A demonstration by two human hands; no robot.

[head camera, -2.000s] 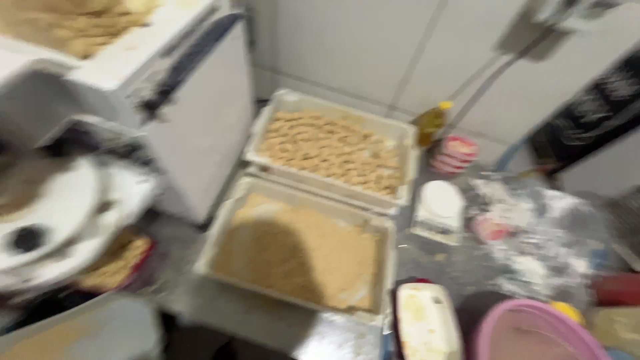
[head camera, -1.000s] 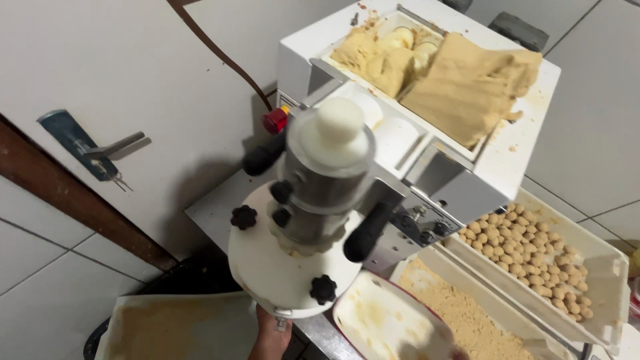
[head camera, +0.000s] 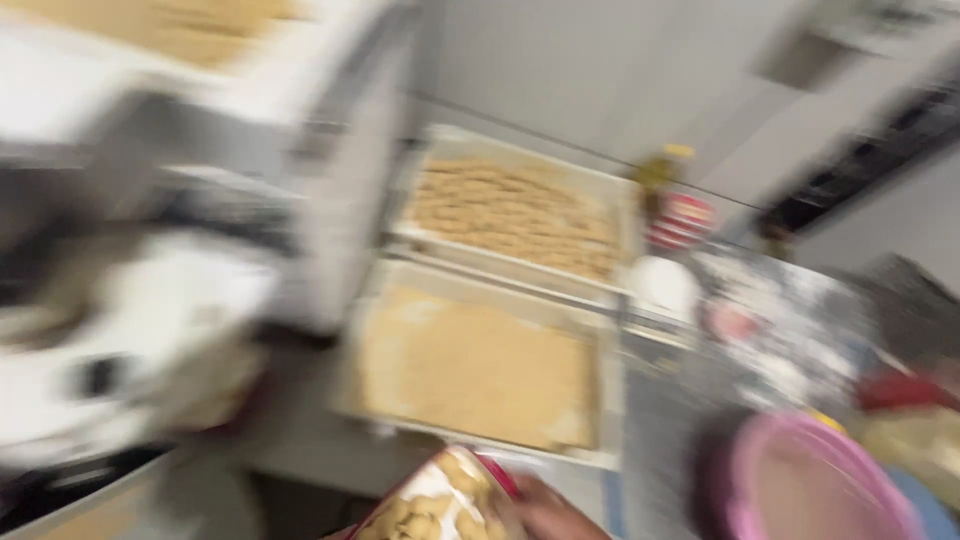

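At the bottom edge, my right hand (head camera: 556, 511) grips the right rim of a red-rimmed white tray (head camera: 457, 487) that holds several dough pieces. A small part of my left hand (head camera: 339, 534) shows at the tray's lower left; its fingers are hidden. Beyond the tray lies a white bin with a layer of tan crumbs (head camera: 480, 367). Behind that bin stands another white bin, full of small breaded pieces (head camera: 510, 214). The view is blurred.
The white machine (head camera: 349, 187) with dough on top stands at the left, its round white part (head camera: 150, 322) below. At the right are a kitchen scale (head camera: 664, 289), a floured plastic sheet (head camera: 780, 330), a pink tub (head camera: 825, 480) and an oil bottle (head camera: 654, 176).
The view has swung right from the machine. The red-rimmed tray, beneath the machine's round part one second ago and showing little in it, is now in my hands with dough pieces in it.
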